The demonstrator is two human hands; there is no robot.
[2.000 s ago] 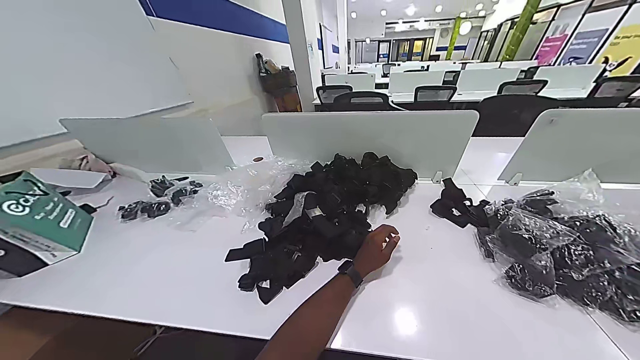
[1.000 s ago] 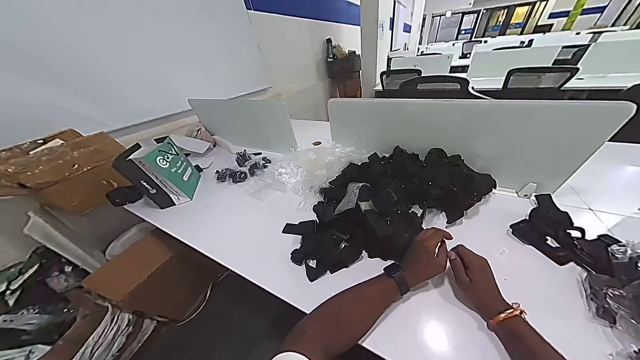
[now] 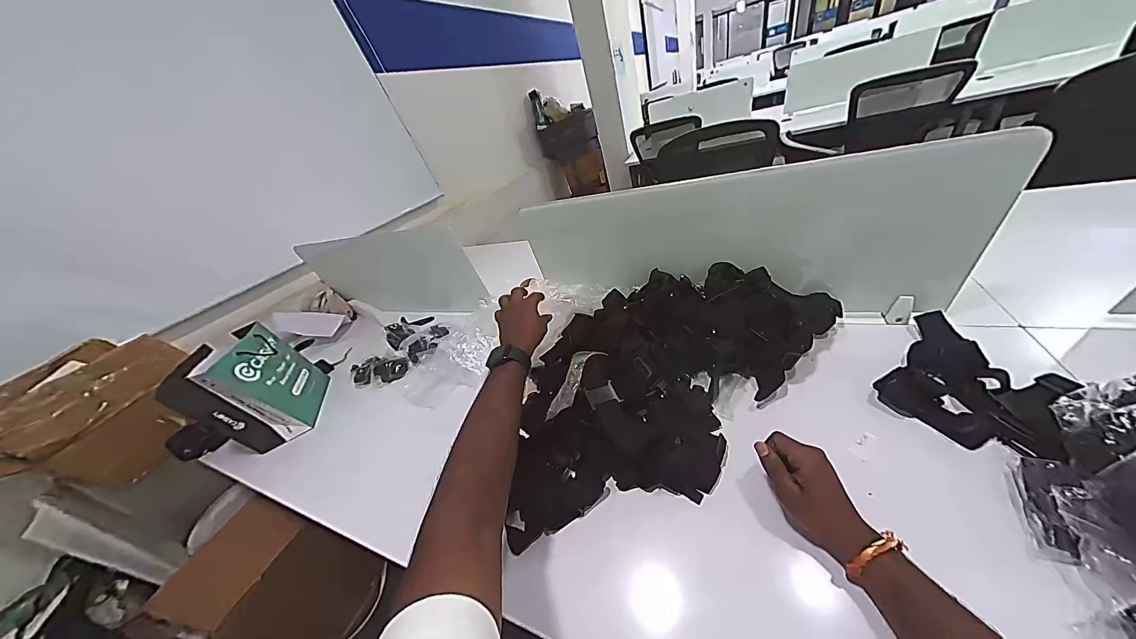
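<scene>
My left hand (image 3: pixel 523 319), with a dark watch at the wrist, reaches over clear plastic wrapping (image 3: pixel 461 351) at the left edge of a heap of black fabric straps (image 3: pixel 639 382). Its fingers are bent and spread; the wrapping lies beneath and beside them. My right hand (image 3: pixel 803 484), with an orange band at the wrist, rests loosely curled on the white desk (image 3: pixel 737 568), right of the heap and apart from it. Whether anything is inside its fingers is hidden. Small black parts (image 3: pixel 399 351) lie left of the wrapping.
A green and black box (image 3: pixel 257 386) stands at the desk's left end. Frosted dividers (image 3: pixel 781 222) line the back. More black straps (image 3: pixel 967 390) and items in clear plastic bags (image 3: pixel 1092 497) lie at the right. Cardboard boxes (image 3: pixel 240 568) are on the left, beside the desk.
My left hand has moved from the heap's near right side to the wrapping at its far left. My hands, close together a second ago, are now apart. The view has turned left.
</scene>
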